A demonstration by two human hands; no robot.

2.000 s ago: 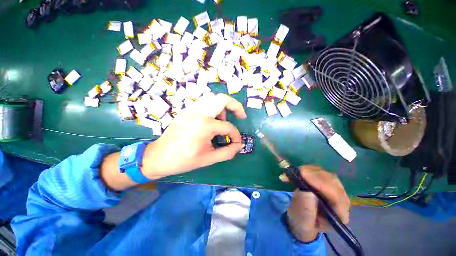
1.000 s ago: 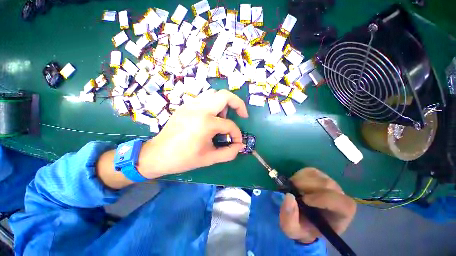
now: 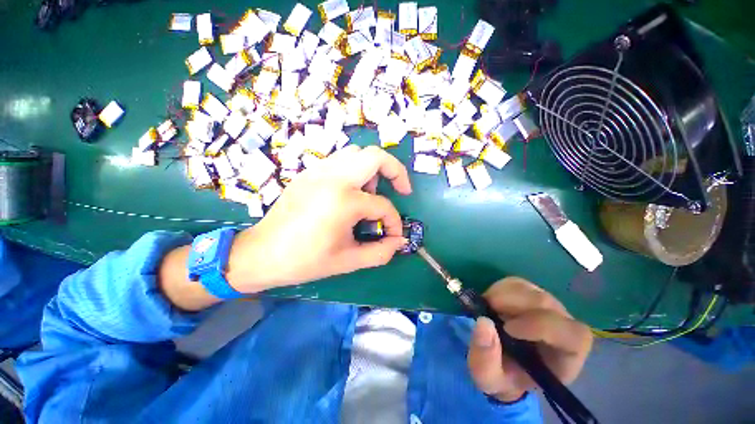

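My left hand (image 3: pixel 323 224) is over the green mat, its thumb and fingertips closed at a small dark device unit (image 3: pixel 412 236). A dark piece with a yellow-orange band (image 3: pixel 369 230) shows between its fingers. My right hand (image 3: pixel 530 338) holds the black handle of a soldering iron (image 3: pixel 448 283). The iron's tip is at the lower right edge of the device unit; whether it touches is too small to tell. Solder wire (image 3: pixel 149 214) runs across the mat toward my left hand and is hidden behind the wrist.
A loose pile of white battery cells (image 3: pixel 364 91) lies beyond my hands. A dark unit with a cell (image 3: pixel 86 119) is left of it. A solder spool (image 3: pixel 23 186) stands at the left edge. A flat blade (image 3: pixel 571 238), a round tan tub (image 3: pixel 662 228) and a fan (image 3: pixel 608 137) are right.
The right hand has moved the iron left and down, bringing its tip from beside the device unit to its edge. The left hand keeps its hold. The view has shifted slightly.
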